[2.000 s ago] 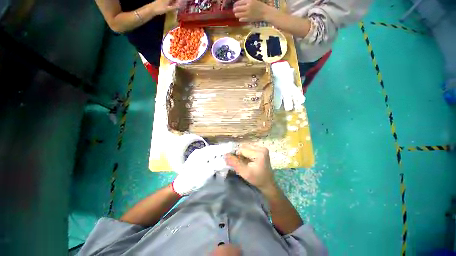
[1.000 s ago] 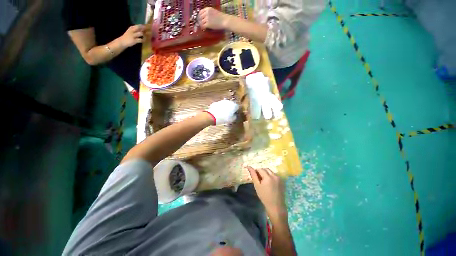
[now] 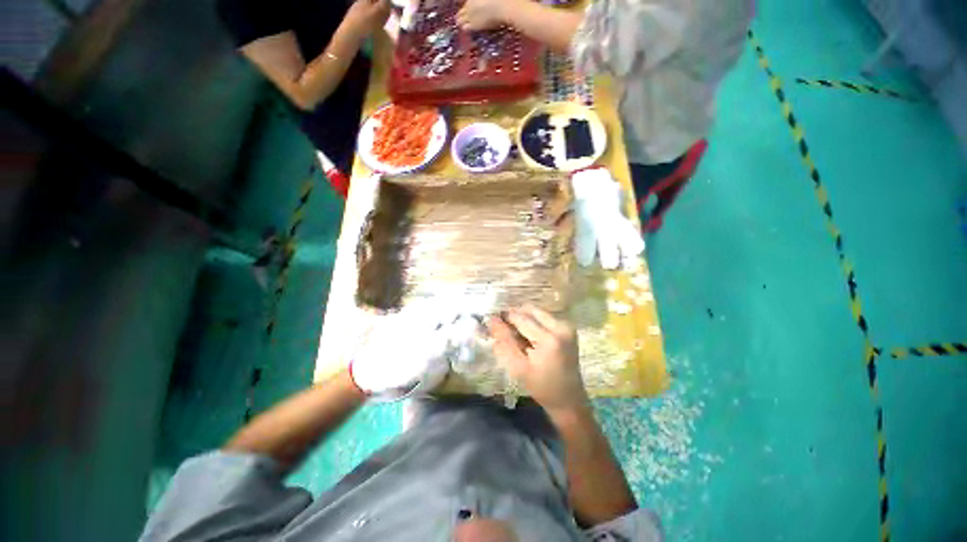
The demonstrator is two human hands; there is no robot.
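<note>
My left hand (image 3: 408,347), in a white glove with a red cuff, is over the near left part of the table. Small greyish pieces (image 3: 458,330) show at its fingers. My bare right hand (image 3: 541,355) is beside it, fingers bent and fingertips close to these pieces; whether it grips one is too blurred to tell. The shallow brown box (image 3: 472,249) lies just beyond both hands, with a few small dark pieces (image 3: 539,215) towards its right side. The white bucket is mostly or wholly hidden by my left hand.
Beyond the box stand a plate of orange pieces (image 3: 405,138), a small lilac bowl (image 3: 480,148) and a cream dish of black pieces (image 3: 562,138). Two people work at a red tray (image 3: 467,79). White gloves (image 3: 607,220) lie at right; pale chips (image 3: 626,302) litter the table.
My left hand reached into the box one second ago and is now back near me beside my right hand. My right hand has lifted its fingers towards it.
</note>
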